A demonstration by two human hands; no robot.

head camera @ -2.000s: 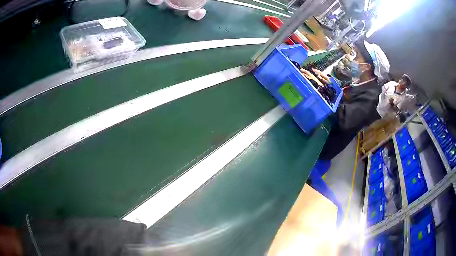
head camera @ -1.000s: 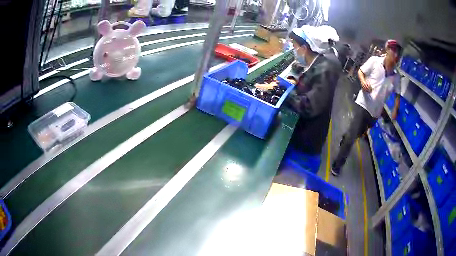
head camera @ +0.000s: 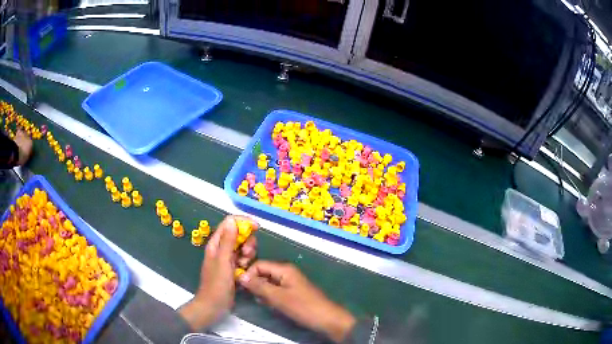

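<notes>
My left hand [head camera: 221, 269] is held up over the green bench, its fingers closed around a yellow toy figure [head camera: 243, 230]. My right hand [head camera: 285, 292] is beside it, thumb and finger pinched on a small yellow piece [head camera: 239, 273] just below the left fingers. The fingers hide part of both. A row of yellow and a few pink figures [head camera: 163, 211] runs along the bench to the left. A blue tray [head camera: 413, 195] of yellow and pink figures lies ahead. A fuller blue tray [head camera: 121, 272] lies at the left.
A bare blue tray [head camera: 158, 107] lies behind the row. Another person's hand [head camera: 23, 146] is at the far left. A clear box [head camera: 533, 225] and part of a large pink object [head camera: 599, 208] are at the right. Dark-windowed cabinets [head camera: 352, 33] stand behind.
The view has swung left from the bench end, dark-parts crate and shelves to the trays and figures. Both my hands are now in view, holding small yellow pieces.
</notes>
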